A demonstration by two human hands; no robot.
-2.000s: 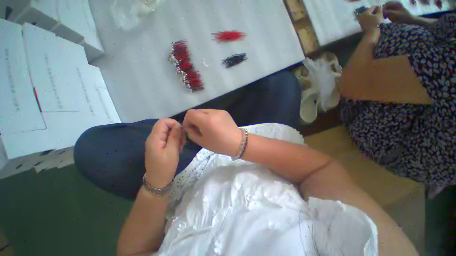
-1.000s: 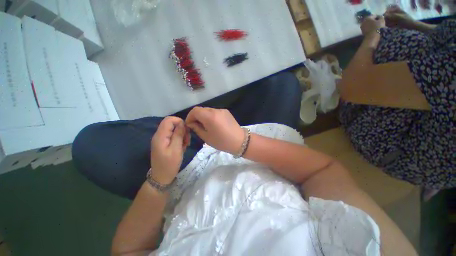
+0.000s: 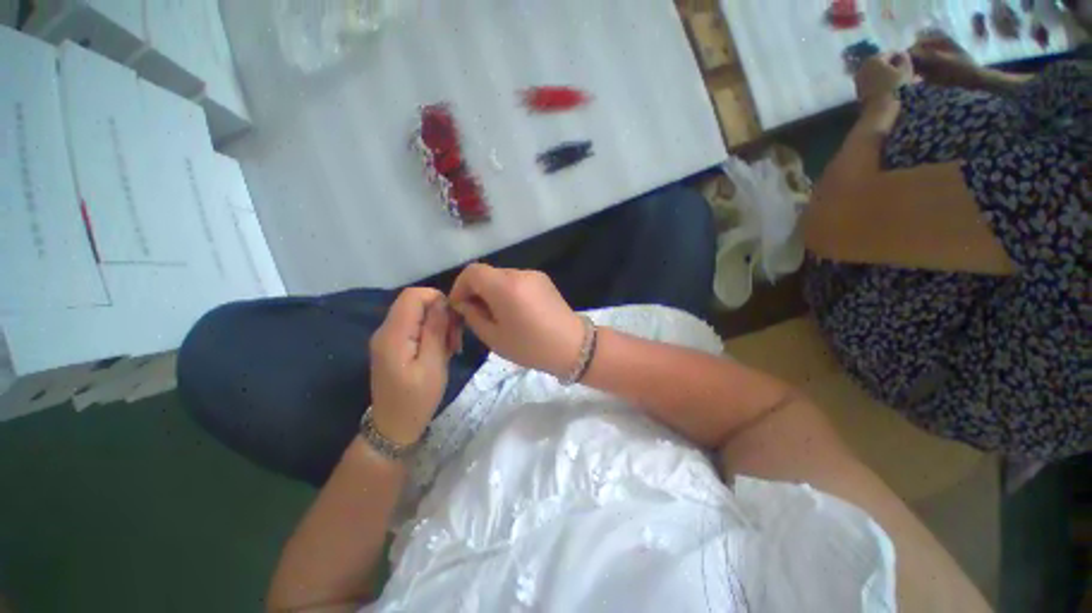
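Note:
My left hand point(image 3: 410, 362) and my right hand point(image 3: 517, 314) meet above my lap, thumbs and fingers pinched together tip to tip. A tiny piece seems to sit between the fingertips, too small and blurred to name. On the white sheeting point(image 3: 347, 180) lies a row of finished leads point(image 3: 446, 162), dark red and black, with speckled white ends along its left side. To its right lie loose red wires point(image 3: 553, 98), and loose black wires point(image 3: 564, 156) nearer to me.
White cartons point(image 3: 132, 192) stand at left. A crumpled clear plastic bag point(image 3: 329, 30) lies far on the table. A tan strip point(image 3: 728, 84) divides it from another table at right, where a person in a patterned garment point(image 3: 946, 323) works. White shoes point(image 3: 736, 269) are below the table's edge.
My hands stay together above my lap; my left hand has moved slightly right and its fingers have shifted a little. The view has tilted slightly. The table's piles look unchanged.

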